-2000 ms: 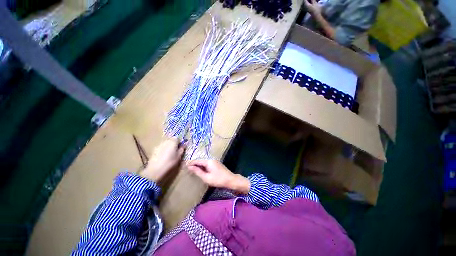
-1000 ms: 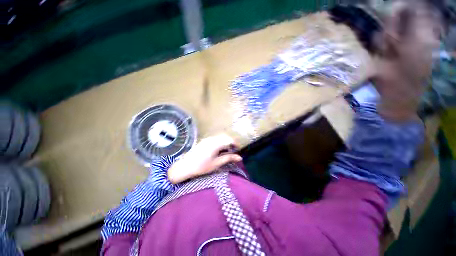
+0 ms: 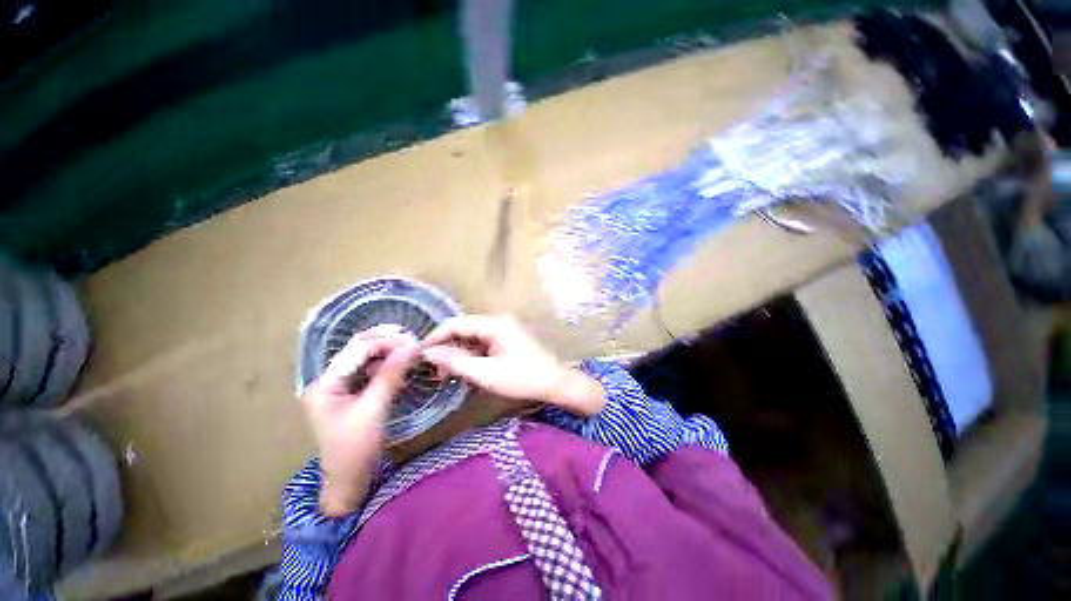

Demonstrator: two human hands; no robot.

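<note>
A round finned fan housing with a grey outer ring lies on the bench in front of me, near its front edge. My left hand is over its left and middle part, fingers bent together. My right hand is over its right part, with its fingertips meeting the left ones above the centre. The fingers hide the hub, and blur hides anything pinched between them. A bundle of blue and white lead wires lies on the bench to the right. A thin dark tool, perhaps tweezers, lies behind the housing.
Stacked grey units stand at the bench's left end. A dark heap lies beyond the wires. An open carton with a white sheet is beside the bench at right. A grey post stands at the bench's far edge.
The view has swung left from the wire bundle to the housing. My right arm, raised at the right a second ago, has come back, and both hands have moved over the housing.
</note>
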